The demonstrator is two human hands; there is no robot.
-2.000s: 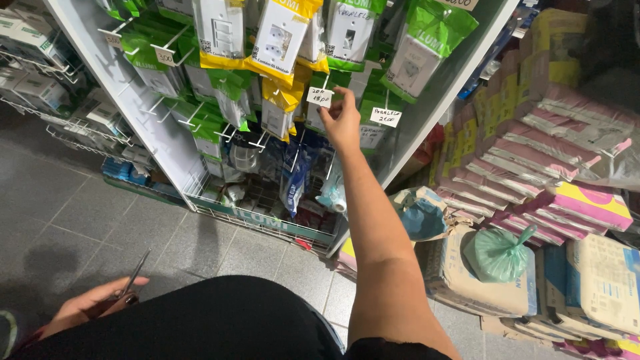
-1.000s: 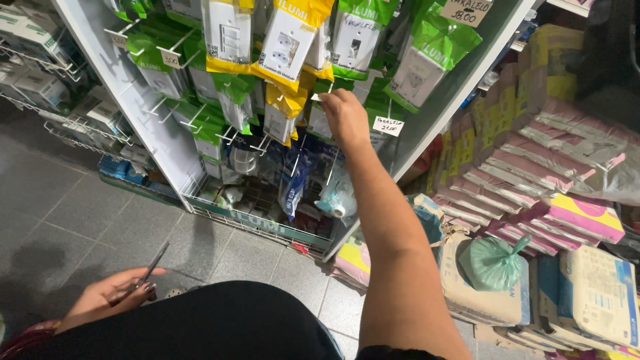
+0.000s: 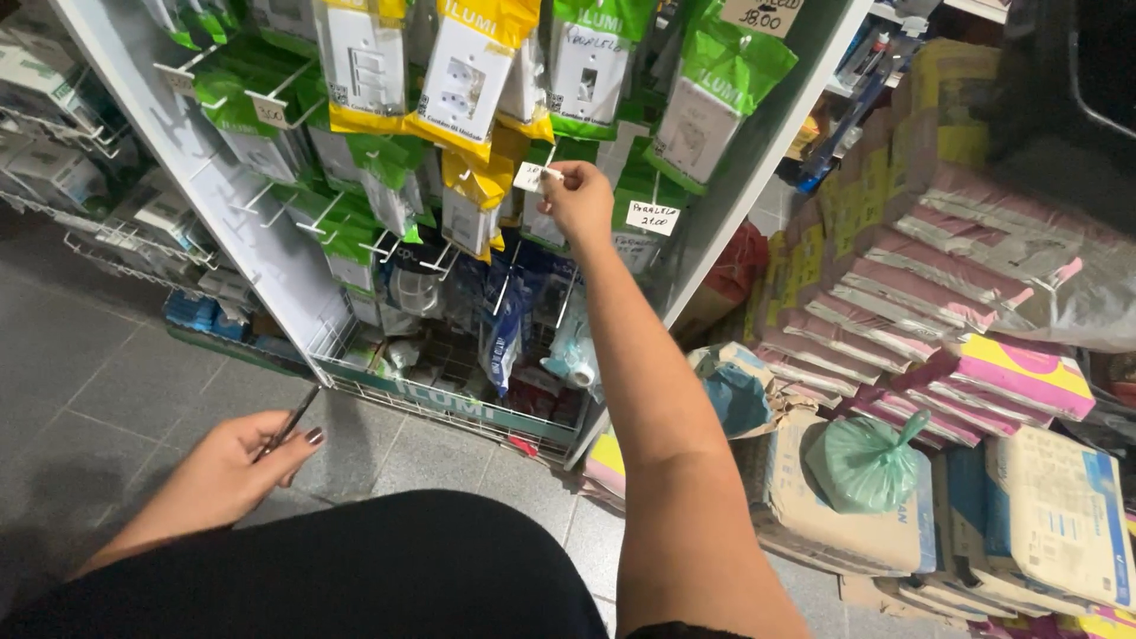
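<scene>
My right hand (image 3: 579,202) pinches a small white price tag (image 3: 536,177) with handwriting on it, at the end of a display hook. Around it hang packs of wall socket and switch plates: a yellow-topped pack (image 3: 466,75) above left, a green-topped pack (image 3: 590,71) above, and a small yellow pack (image 3: 473,200) to the left. Another handwritten tag (image 3: 653,217) hangs right of the hand. My left hand (image 3: 253,457) is low at the left, over the floor, closed on a thin dark pointed tool (image 3: 293,424), perhaps a pen or scissors; its lower part is hidden in the fingers.
The white display rack (image 3: 754,164) has a wire basket (image 3: 444,406) at its foot. Stacked pink-and-white packages (image 3: 923,275) stand at the right, beside paper sacks (image 3: 1065,506) and a knotted green plastic bag (image 3: 865,461). Wire shelves (image 3: 89,133) with boxes line the left.
The white tag at my right hand faces the camera again; one second ago it was turned and mostly hidden by the fingers. My left hand still holds the thin tool.
</scene>
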